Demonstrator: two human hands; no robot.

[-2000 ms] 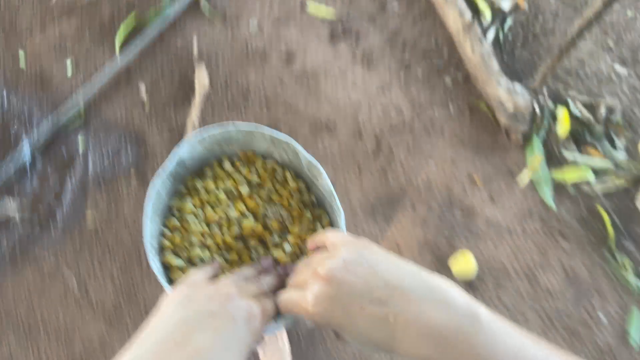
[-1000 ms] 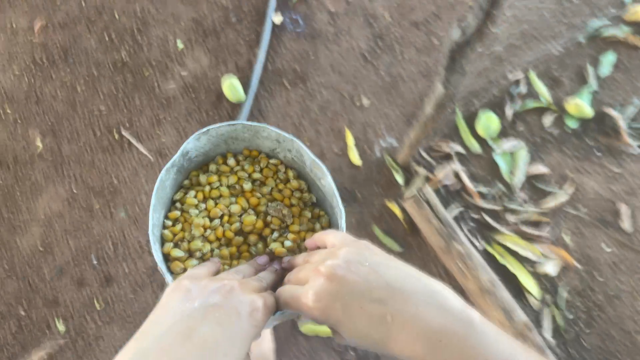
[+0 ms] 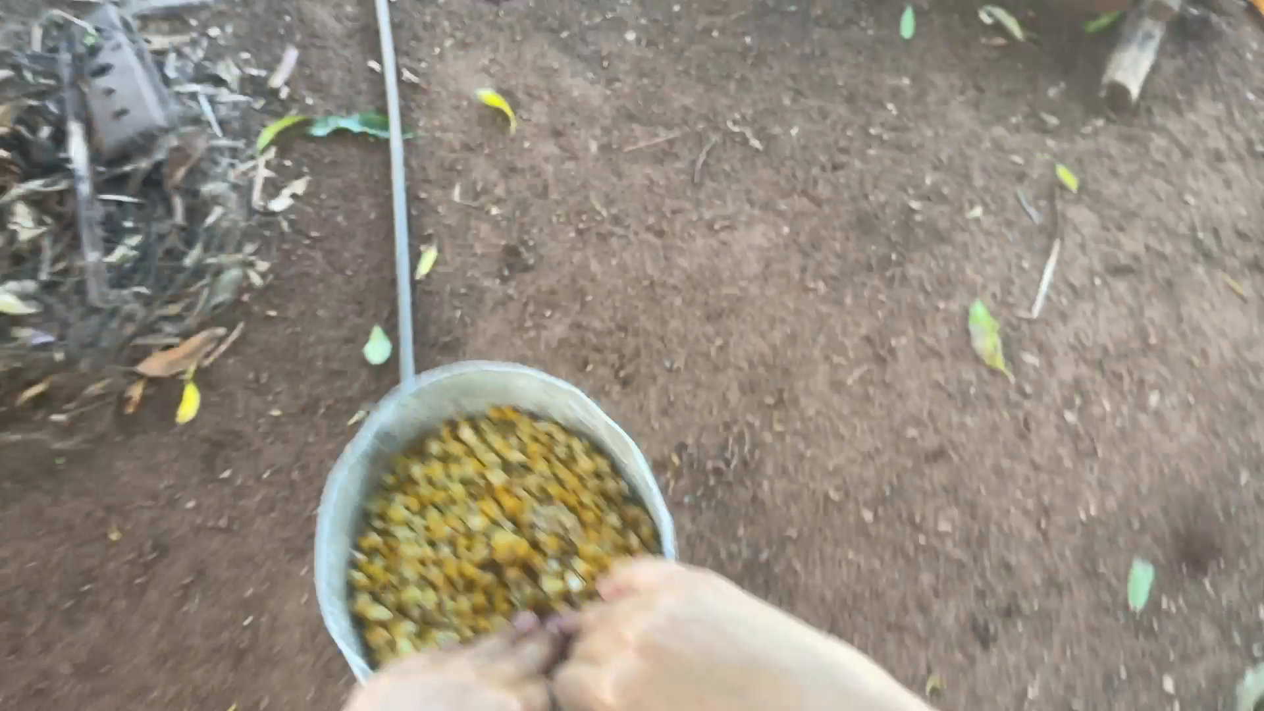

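Observation:
A round, dull metal pot (image 3: pixel 341 533) is at the lower left of centre, its rim uneven. Yellow corn kernels (image 3: pixel 474 523) fill much of it, with a paler lump among them. My left hand (image 3: pixel 464 676) lies over the near rim, its fingertips inside by the kernels and its lower part cut off by the frame. Beside it, my right hand (image 3: pixel 642 632) is curled over the near right rim and touches the left. Both hands grip the pot at its near side; the thumbs and the near rim are hidden.
Brown dirt ground with scattered leaves surrounds the pot. A thin grey pipe or hose (image 3: pixel 398 197) runs along the ground beyond it. Dry leaf litter (image 3: pixel 197 227) with a grey block with holes (image 3: pixel 123 89) is at the upper left. A cut log (image 3: pixel 1136 59) lies at the upper right.
The view has travelled over the ground: the wood and leaves at the right have gone, and leaf litter and a block now show at the left. Both hands remain at the pot's near rim.

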